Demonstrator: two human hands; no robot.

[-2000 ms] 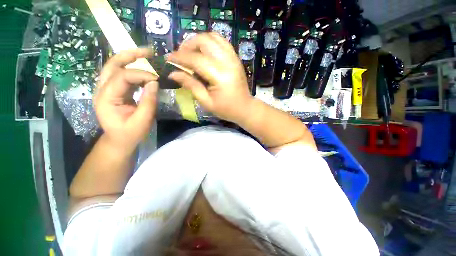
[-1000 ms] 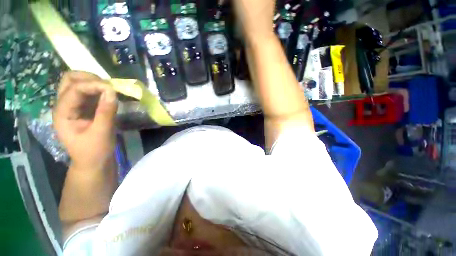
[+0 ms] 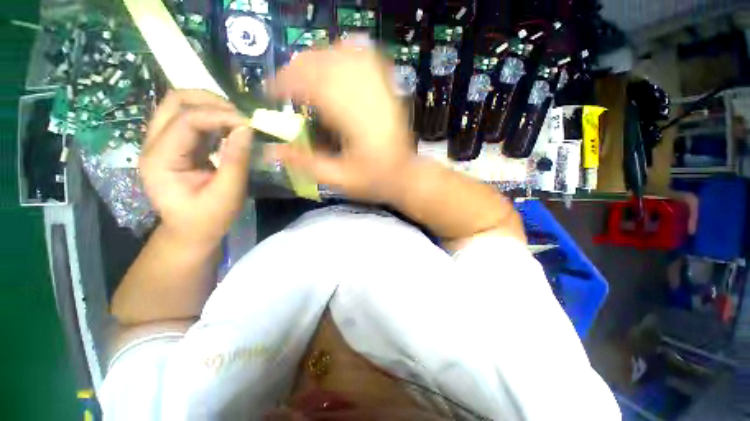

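Observation:
A long pale yellow-white adhesive strip runs from the top left down through my left hand, which pinches it between thumb and fingers. The strip curls over and its yellowish tail hangs down between my hands. My right hand is blurred, beside the strip's curled part; its fingertips are smeared, so I cannot tell whether they hold anything. Black lock panel housings stand in a row behind my hands, with round silvery discs and green boards at their upper parts. My right hand hides some of them.
Loose green circuit boards are piled at left. Bubble wrap lies at the front left. A yellow glue tube and a dark tool are at the right end. A blue crate and a red stool stand off the bench.
My right hand has come back from the housings at the upper right to beside the strip. My left hand still holds the strip. The view has shifted.

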